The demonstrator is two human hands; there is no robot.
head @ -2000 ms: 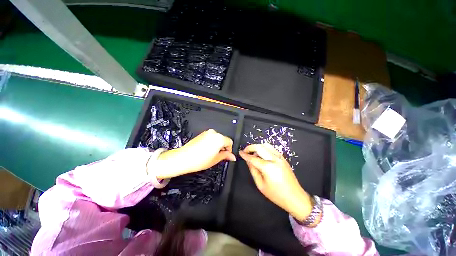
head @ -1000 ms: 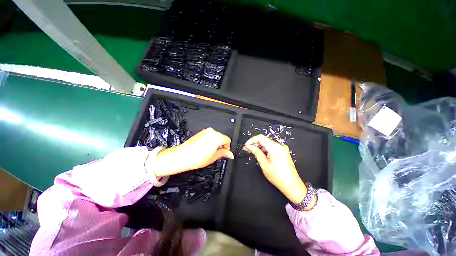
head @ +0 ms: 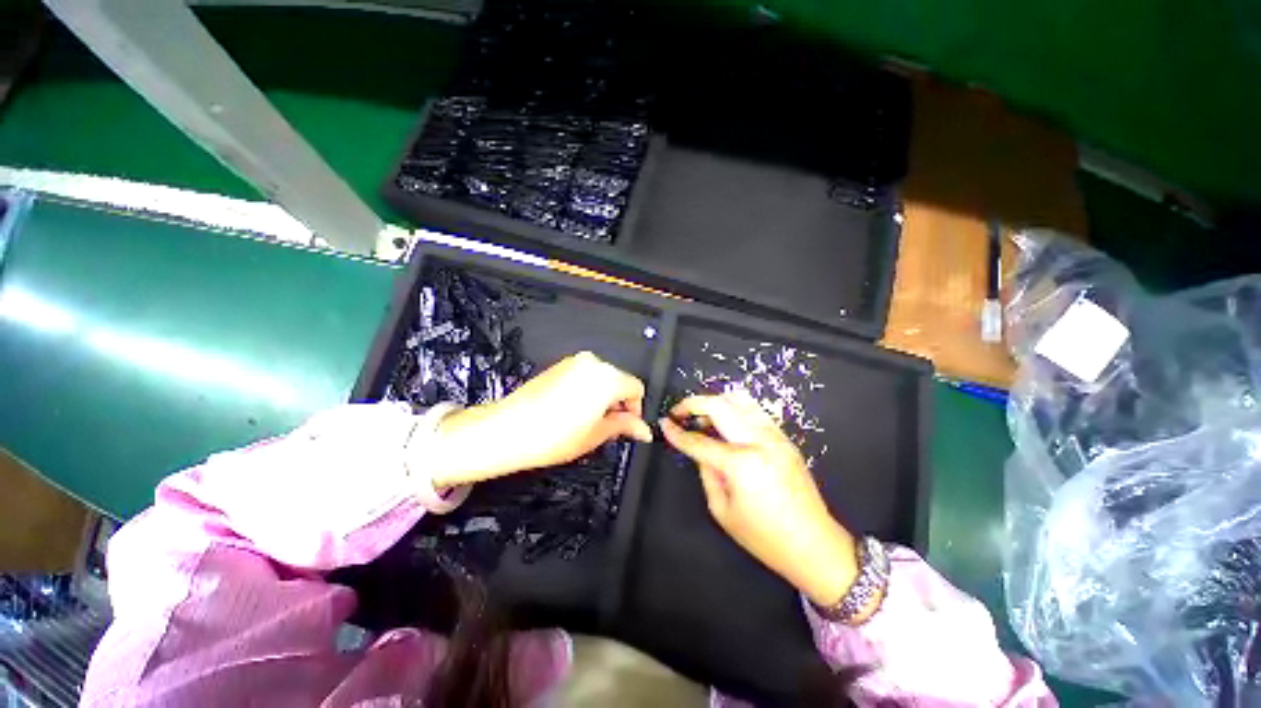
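The near black tray [head: 917, 477] has two compartments. Glossy black plastic parts [head: 450, 353] are heaped in its left one. Tiny silvery metal parts [head: 781, 380] are scattered in its right one. My left hand [head: 574, 415] is over the left compartment, thumb and fingers pinched by the divider. My right hand [head: 747, 477] is just right of the divider, fingertips close to my left ones. A small dark piece shows at my right fingertips and between the hands, probably a black plastic part. What my left fingers hold is mostly hidden.
The far black tray [head: 768, 228] holds rows of black parts at left and a few at right. A brown board [head: 954, 208] with a pen [head: 992, 284] lies beside it. A crumpled clear plastic bag [head: 1148, 484] is at right. A pale metal bar [head: 221, 118] stands at upper left.
My right hand moved to the metal parts a second ago and is now back beside my left fingertips. My left hand has barely moved. The view has shifted slightly.
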